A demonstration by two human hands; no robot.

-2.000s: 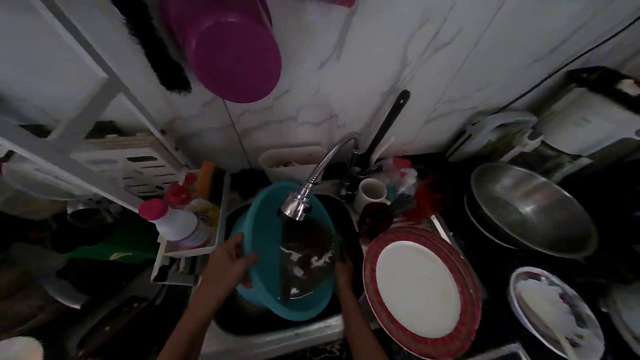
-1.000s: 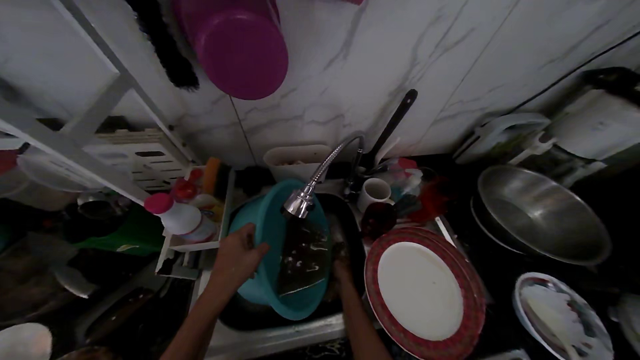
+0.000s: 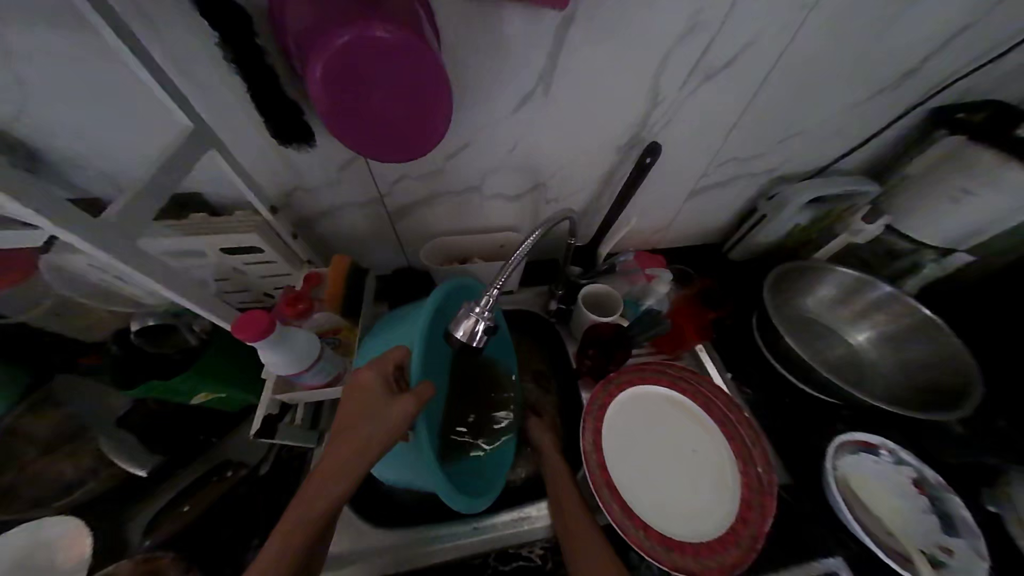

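A teal plastic basin (image 3: 472, 472) is tilted in the dark sink (image 3: 552, 336), with murky water (image 3: 480, 408) pooled in it. My left hand (image 3: 388, 396) grips the basin's left rim, thumb over the edge. Low in the sink, just right of the basin, is my right hand (image 3: 540, 412); its fingers are dim and partly hidden, so whether it holds anything does not show. The chrome head of a flexible faucet (image 3: 472, 324) hangs over the basin's opening.
Red-rimmed plates (image 3: 672, 464) are stacked right of the sink, beside a white mug (image 3: 598, 306). Farther right are a steel bowl (image 3: 864, 336) and a dish with a spoon (image 3: 904, 504). Bottles (image 3: 288, 352) stand in a rack at left. A purple container (image 3: 380, 92) hangs above.
My left hand stays on the basin's rim throughout. My right hand remains low in the sink to the right of the basin. The view has shifted slightly.
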